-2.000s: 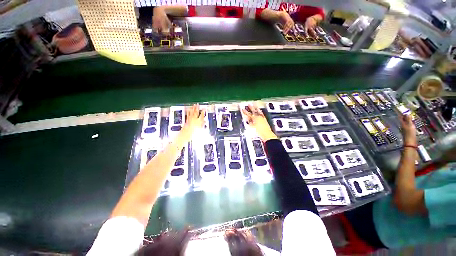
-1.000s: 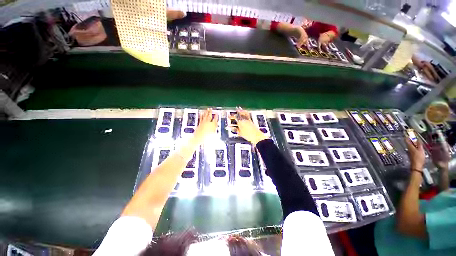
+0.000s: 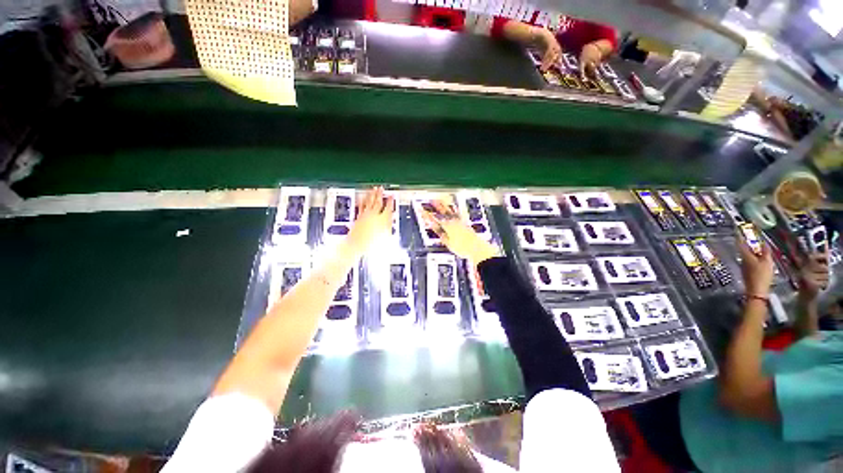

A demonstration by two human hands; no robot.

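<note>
A clear blister tray [image 3: 251, 288] lies in front of me with white-backed feature phones [image 3: 294, 211] face down in two rows, dark ovals showing. My left hand [image 3: 371, 220] lies over the third phone of the far row and covers much of it. My right hand [image 3: 449, 227] is bare, below a dark sleeve, with fingers spread over the fourth phone of that row. I cannot tell whether either hand grips its phone. My right forearm partly hides the near-row phone at the right end. Glare washes out parts of the tray.
A second tray of face-down phones [image 3: 563, 276] lies to the right. Beyond it is a tray of yellow-framed phones [image 3: 690, 263], where a worker's hand [image 3: 758, 268] holds a phone. A green conveyor [image 3: 388, 139] runs behind. A perforated yellow sheet [image 3: 242, 51] hangs at upper left.
My right hand has moved left from the fifth far-row phone to the fourth, uncovering the fifth. My left hand stays by the third. The camera view has shifted slightly.
</note>
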